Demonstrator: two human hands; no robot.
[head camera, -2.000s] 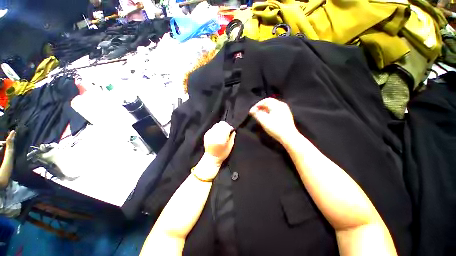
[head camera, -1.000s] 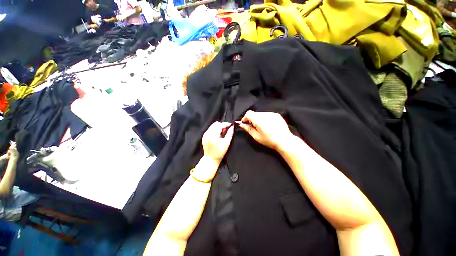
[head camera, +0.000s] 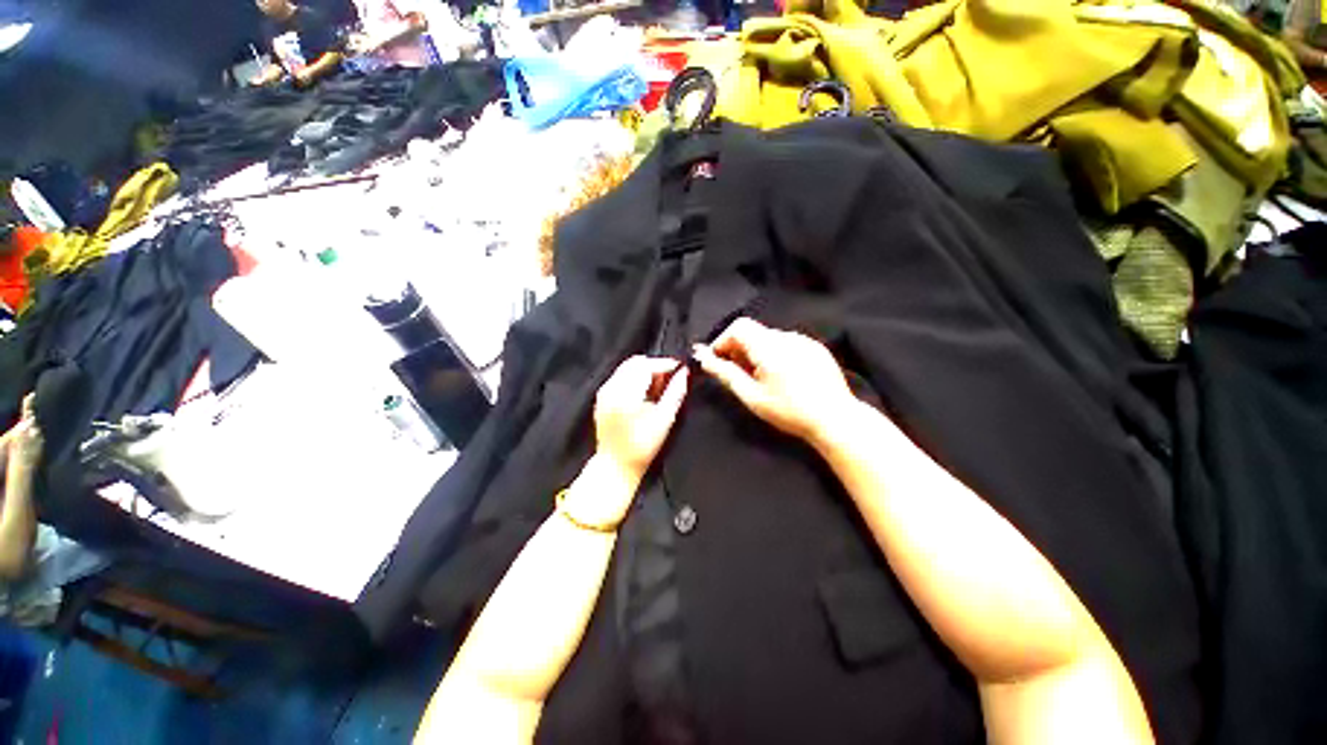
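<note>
A black suit jacket (head camera: 771, 582) lies spread in front of me, its collar at the far end by a black hanger hook (head camera: 690, 96). My left hand (head camera: 638, 415) pinches the front edge at mid-chest. My right hand (head camera: 771, 376) is beside it, thumb and fingertips together on the same edge. The fingertips of both hands nearly touch. Whether a tool or thread is between them cannot be told. A dark button (head camera: 684, 518) shows below my hands, and a flap pocket (head camera: 870, 614) lies lower right.
A black bottle (head camera: 412, 323) and a dark flat object (head camera: 441, 390) lie on the white table (head camera: 313, 488) at left. Mustard garments (head camera: 990, 80) and a blue bag (head camera: 565, 90) are at the back. Another black garment (head camera: 1263, 480) is at right. A person's arm (head camera: 18, 502) shows at far left.
My right hand has come down and left from the lapel to meet my left hand at the front edge. My left hand has stayed nearly in place.
</note>
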